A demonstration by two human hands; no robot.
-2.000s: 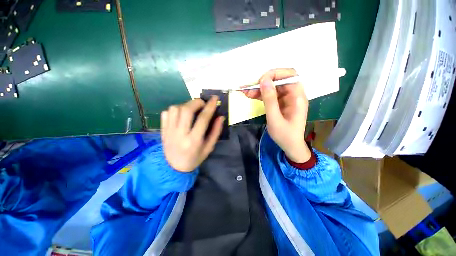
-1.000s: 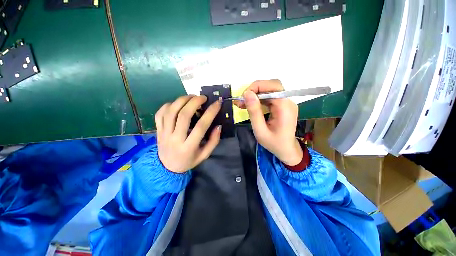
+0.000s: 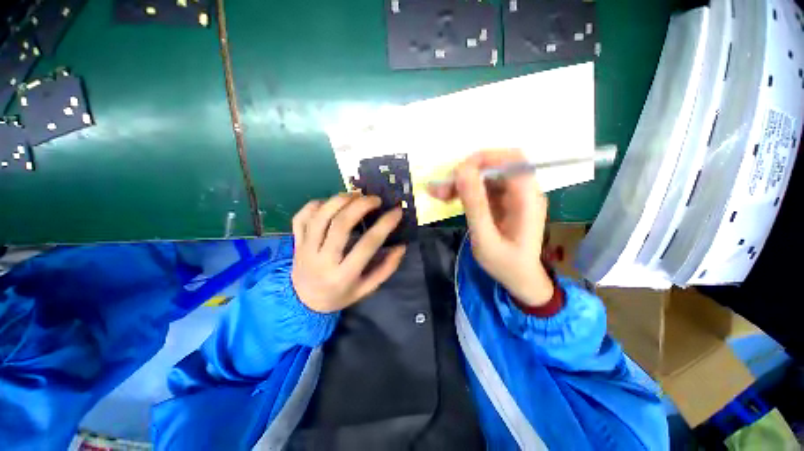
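A black board (image 3: 386, 181) with small pale and gold squares lies over the left part of a white backing sheet (image 3: 520, 114) at the table's near edge. My left hand (image 3: 344, 251) rests on the board's lower left, fingers spread, holding it against the table edge. My right hand (image 3: 507, 216), slightly blurred, grips silver tweezers (image 3: 564, 162) between thumb and fingers. The tweezers' tip is blurred, just right of the board, above a yellowish part of the sheet. Whether the tip holds anything cannot be told.
Two black boards (image 3: 443, 33) lie behind the sheet. More boards (image 3: 55, 107) lie at the far left. A dark cord (image 3: 236, 128) crosses the green table. A large curved white stack (image 3: 705, 158) stands at right, above an open carton (image 3: 688, 339). Blue clothing (image 3: 79, 326) shows at left.
The tweezers' tip has moved from the board to just right of it. My left fingers have slid lower, exposing more of the board. The view has shifted slightly.
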